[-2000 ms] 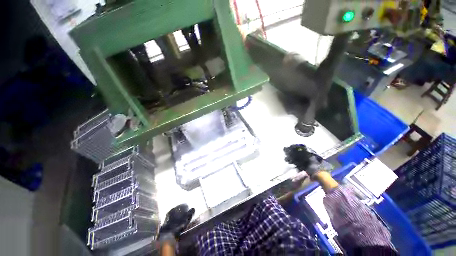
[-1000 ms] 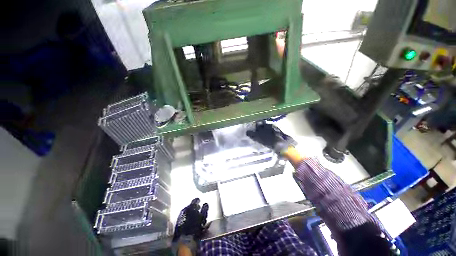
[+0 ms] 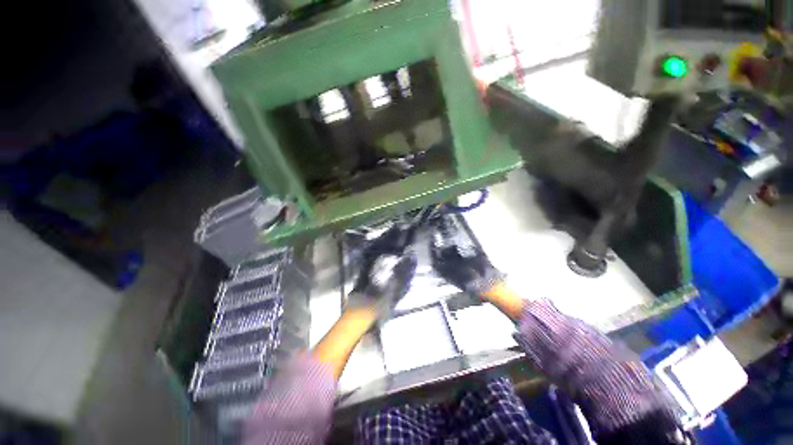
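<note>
My left hand (image 3: 384,261), in a dark glove, is over the left part of the silver fixture (image 3: 426,291) under the green machine head. My right hand (image 3: 456,254), also gloved, is over its right part. The hands are close together and hide most of the fixture. The image is blurred, so I cannot tell whether the fingers hold a casting. A flat pale plate (image 3: 418,339) lies in front of the fixture, with a thin bar along its right side.
The green machine frame (image 3: 348,213) stands above the fixture. Several silver castings (image 3: 246,322) stand in an overlapping row at left. A dark post (image 3: 600,230) stands at right. A pale casting (image 3: 709,375) lies at the blue crate. A lit control box (image 3: 696,63) is at upper right.
My left hand has moved from the table's front edge forward onto the fixture. My right hand stays over the fixture, slightly nearer me. The camera view has tilted.
</note>
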